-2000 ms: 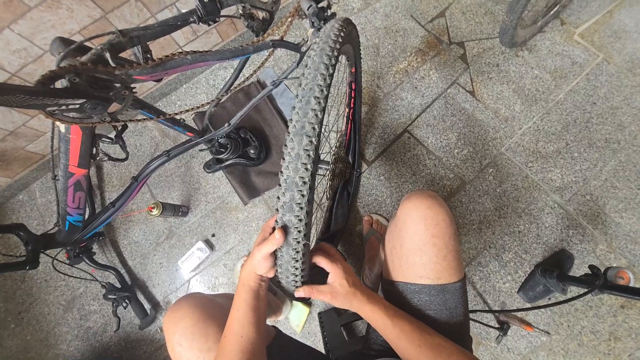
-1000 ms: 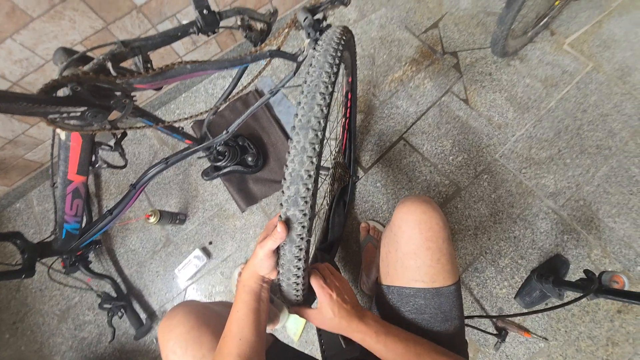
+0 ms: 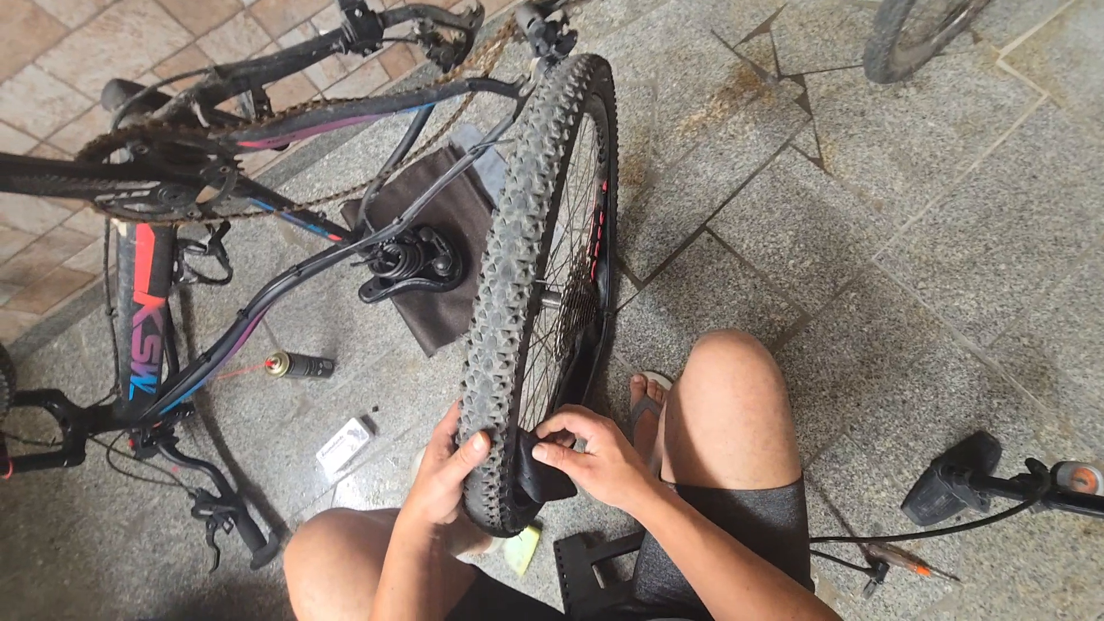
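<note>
A bicycle wheel with a knobby tyre (image 3: 509, 259) stands upright between the person's legs, its cassette (image 3: 571, 315) on the right side. My left hand (image 3: 444, 474) grips the tyre's lower left part, thumb on the tread. Pinched between the thumb and fingers of my right hand (image 3: 591, 453) is a fold of black inner tube (image 3: 539, 470), which bulges out at the rim's right side. More black tube hangs along the wheel's right edge. Behind the tyre, to its left, lies a bicycle frame (image 3: 148, 310) with its chain (image 3: 302, 207).
A saddle (image 3: 418, 263) rests on a dark cloth (image 3: 440, 323). Left of the wheel are a spray can (image 3: 297, 365) and a small white box (image 3: 343, 446). A floor pump (image 3: 957, 479) and a screwdriver (image 3: 901, 559) lie right. Another wheel (image 3: 914, 34) is at the top; a yellow-green piece (image 3: 521, 549) lies below.
My right hand has moved up from the tyre's bottom edge and now pulls out a fold of black tube beside the rim. My left hand stays on the tyre.
</note>
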